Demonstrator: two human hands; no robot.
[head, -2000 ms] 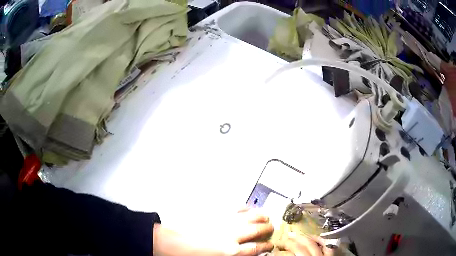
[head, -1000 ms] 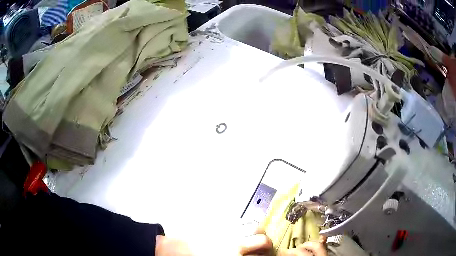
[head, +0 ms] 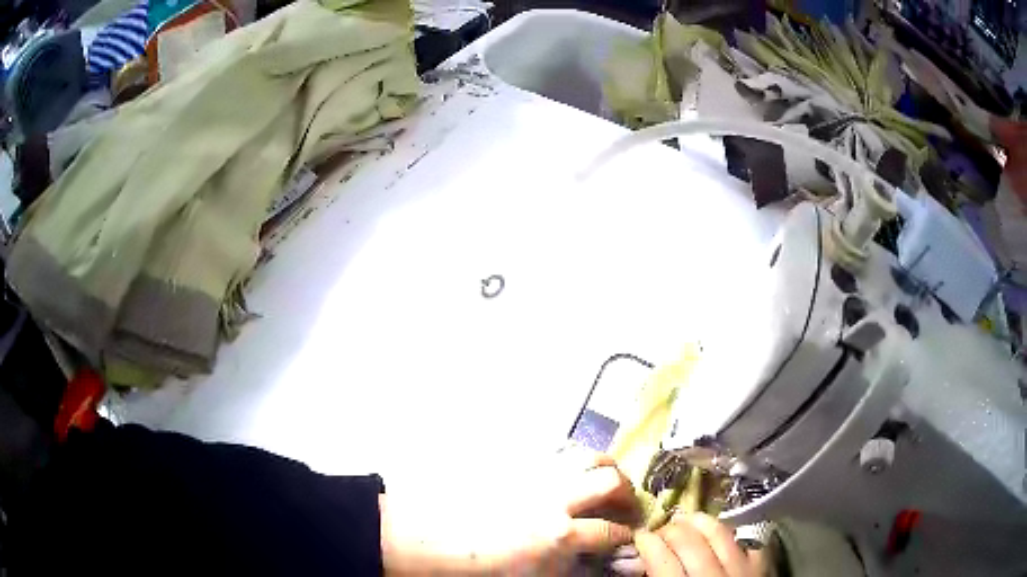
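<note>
A yellow-green cloth piece (head: 659, 411) lies under the needle area of the white sewing machine (head: 777, 338) and sticks out behind the presser foot (head: 676, 468). My left hand (head: 563, 518) comes in from the lower left in a dark sleeve, its fingers pinching the cloth just in front of the foot. My right hand (head: 696, 549) is at the bottom edge, partly cut off, its fingers on the same cloth and close to my left fingertips. Part of the grey-purple slide plate (head: 594, 429) shows left of the cloth.
A stack of olive panels (head: 169, 203) lies at the left. A small dark ring (head: 492, 286) lies mid-table. A pale tub (head: 552, 56) and a crumpled cloth heap (head: 833, 101) are at the back. A red bag (head: 79, 404) hangs at the left edge.
The cloth now reaches further out behind the foot. My hands have come closer together at the cloth in front of the foot.
</note>
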